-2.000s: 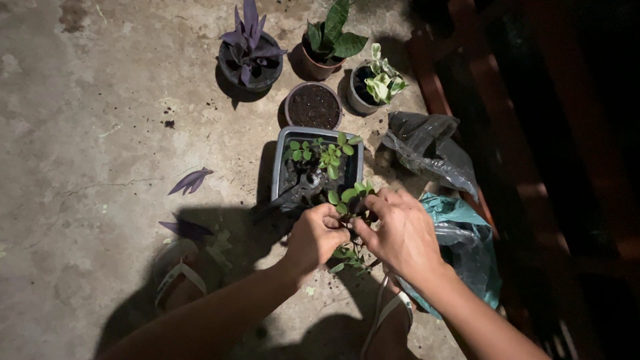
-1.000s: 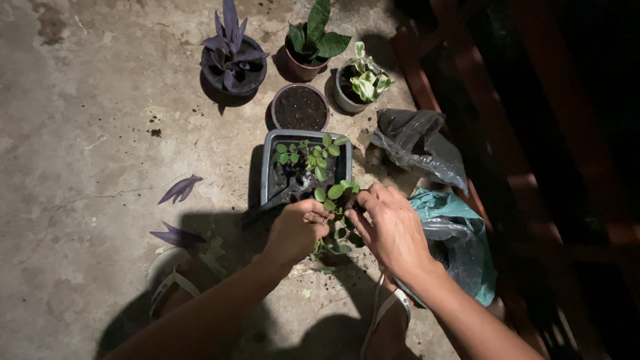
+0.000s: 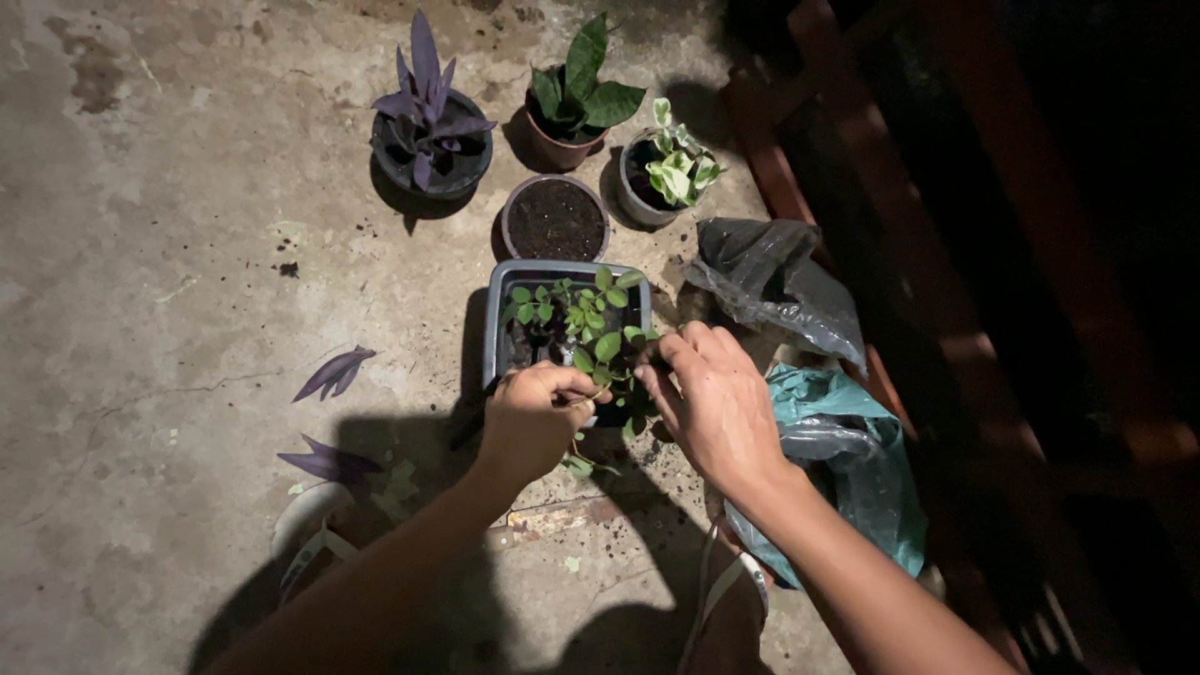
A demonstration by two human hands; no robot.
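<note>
My left hand [image 3: 536,418] pinches a thin stem of a leafy green cutting [image 3: 607,348] between thumb and fingers, over the near edge of a grey rectangular plastic tub [image 3: 491,323]. At the right side of the same foliage is my right hand [image 3: 710,398], its thumb and forefinger close together at the leaves; whether they grip a leaf or stem is hard to see. Green sprigs with small rounded leaves stand in the tub, and more leaves hang below my hands. Just beyond the tub is a round pot of dark soil [image 3: 556,220].
Farther off stand a purple-leaved potted plant [image 3: 427,141], a green-leaved one [image 3: 567,108] and a variegated one [image 3: 661,178]. A dark plastic bag [image 3: 778,281] and a teal bag [image 3: 844,459] lie right, beside a reddish frame [image 3: 764,159]. Purple cuttings [image 3: 335,373] lie left. My sandalled feet flank the tub.
Both hands stay together at the green foliage. The right hand's fingers have shifted slightly around the leaves, and the held cutting lies closer over the tub.
</note>
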